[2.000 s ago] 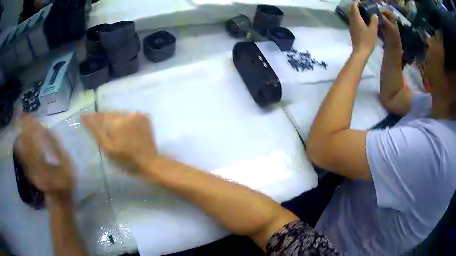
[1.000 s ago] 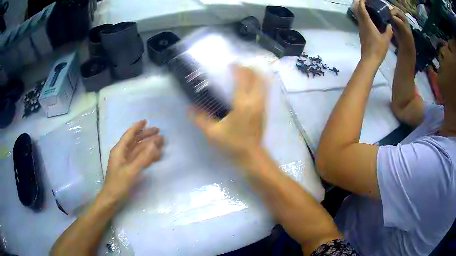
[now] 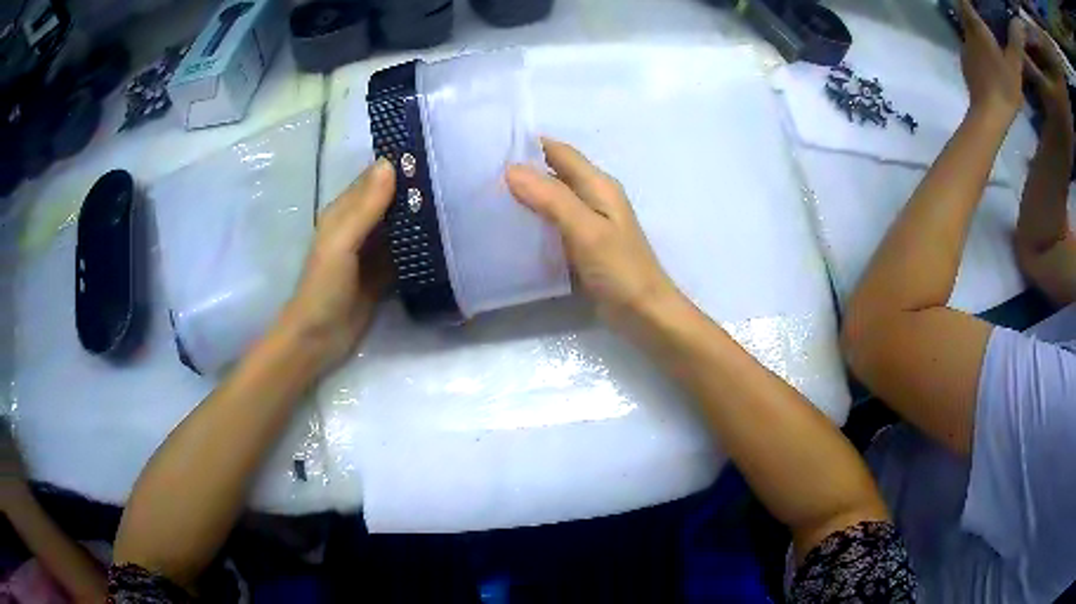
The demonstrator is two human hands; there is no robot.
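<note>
An assembled unit (image 3: 490,189) lies on its side over the white foam sheet, its black ribbed part to the left and its frosted translucent part to the right. Two small shiny round spots show on the black part. My left hand (image 3: 342,266) holds the black end, with the thumb on its edge and the other fingers hidden behind or under it. My right hand (image 3: 596,230) grips the open-looking right end of the frosted part. Both hands are bare.
A black base housing (image 3: 106,262) lies at the left beside a film-wrapped piece (image 3: 242,266). A product box (image 3: 228,61), small black fittings (image 3: 867,100) and black cup-shaped parts (image 3: 330,33) are at the back. Another worker's arm (image 3: 932,248) is at the right.
The unit has come from the back centre, where it was blurred near my right hand, to between both hands. My left hand has closed on it. The view has shifted.
</note>
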